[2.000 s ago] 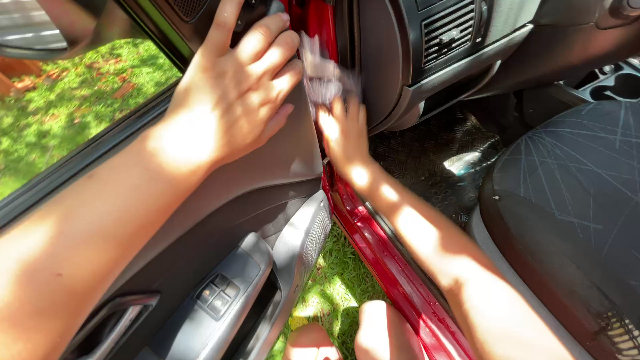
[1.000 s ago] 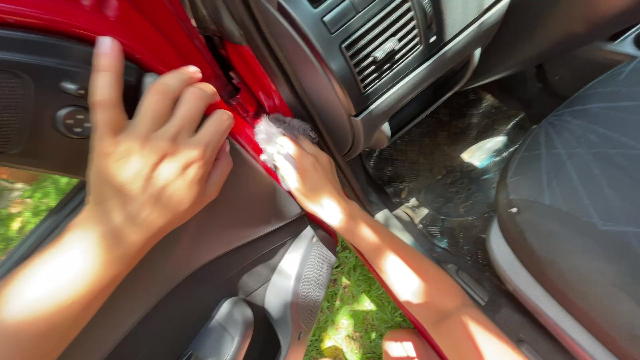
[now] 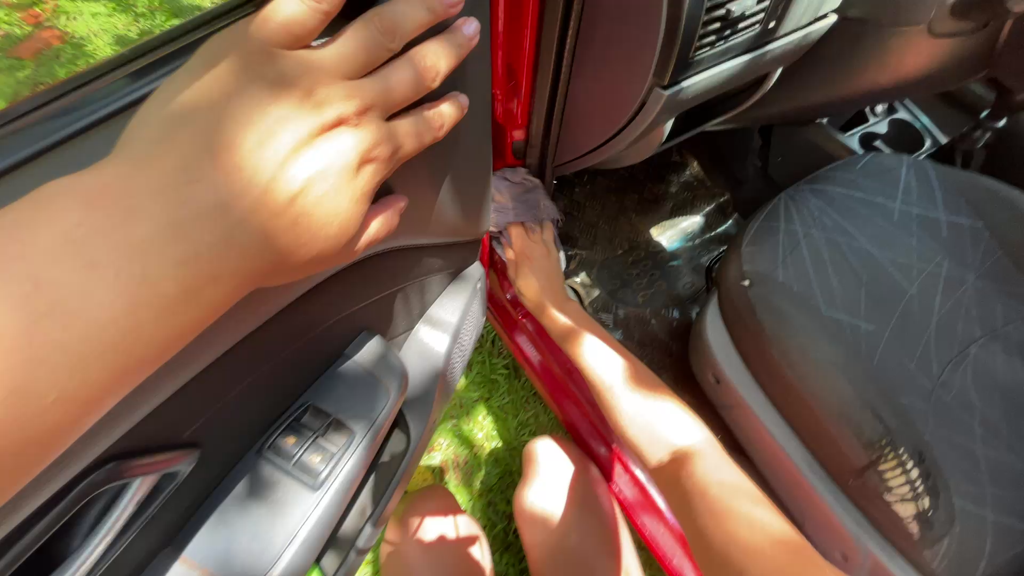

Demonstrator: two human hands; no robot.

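Note:
My left hand point(image 3: 336, 128) lies spread on the upper part of the car door's inner panel point(image 3: 416, 312), holding nothing. Low on the red door frame, my right hand point(image 3: 532, 260) presses a greyish cloth point(image 3: 522, 200) against the corner where the pillar point(image 3: 512, 80) meets the red door sill point(image 3: 560, 384). The cloth covers part of that corner, and the fingertips are partly hidden in it. Window switches point(image 3: 310, 444) and a door pull handle point(image 3: 112, 512) sit on the door below my left arm.
At right is a dark fabric seat point(image 3: 888, 320) with a worn, torn patch point(image 3: 904, 488). Ahead of it lie the floor mat point(image 3: 648, 240), an air vent point(image 3: 732, 20) and a cup holder point(image 3: 900, 132). Grass point(image 3: 488, 416) and bare knees point(image 3: 560, 496) show between door and sill.
My right hand and the cloth have moved down the red pillar to its foot beside the sill. My left hand stays spread at the door. The view has shifted and turned.

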